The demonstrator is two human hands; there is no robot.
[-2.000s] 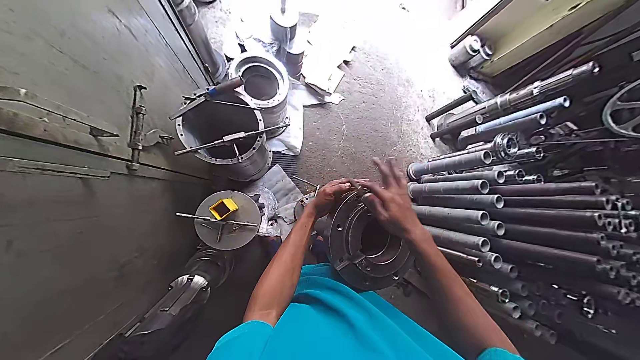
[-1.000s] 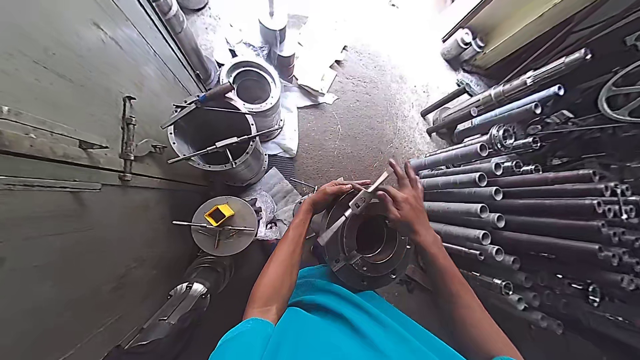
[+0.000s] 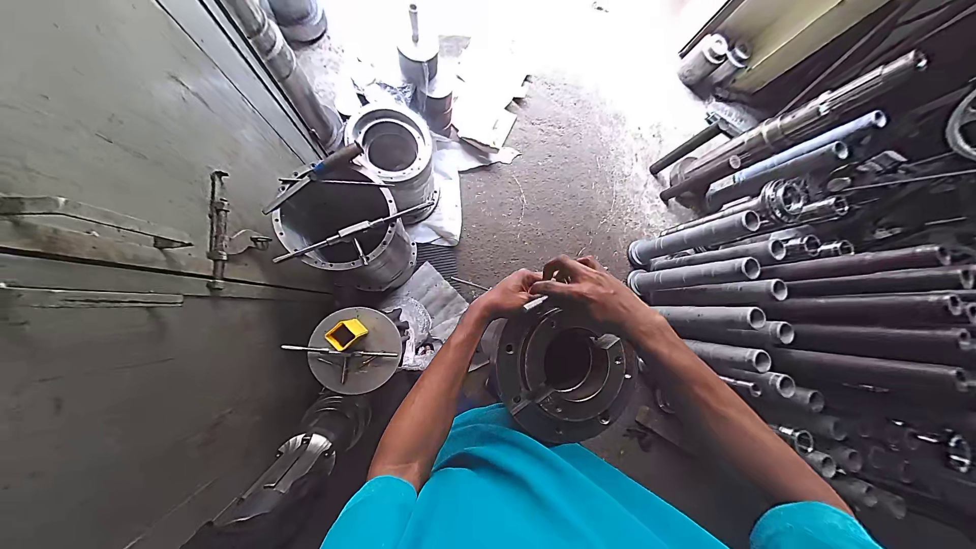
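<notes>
A dark flanged metal cylinder (image 3: 515, 374) with bolt holes around its rim and a round bore stands upright in front of my body. Over its far edge, my left hand (image 3: 512, 296) pinches a small metal piece (image 3: 535, 303), mostly covered by fingers. My right hand (image 3: 583, 286) touches my left at the fingertips, its fingers bent around the same spot; what it grips is hidden. A tap wrench (image 3: 354, 229) and a tool with a dark handle (image 3: 316, 175) lie across the mouth of a large flanged cylinder (image 3: 393, 263) at the left.
Steel pipes (image 3: 709, 316) are stacked along the right. A yellow square object (image 3: 345, 334) and a second tap wrench (image 3: 305, 348) rest on a round metal plate (image 3: 332, 375) at the left. Behind stands another flanged cylinder (image 3: 415, 179); a grey metal cabinet (image 3: 99, 137) lines the left.
One second ago a long metal tool slanted across the cylinder under my hands; it no longer shows there. My right hand has moved in against my left, its fingers now bent.
</notes>
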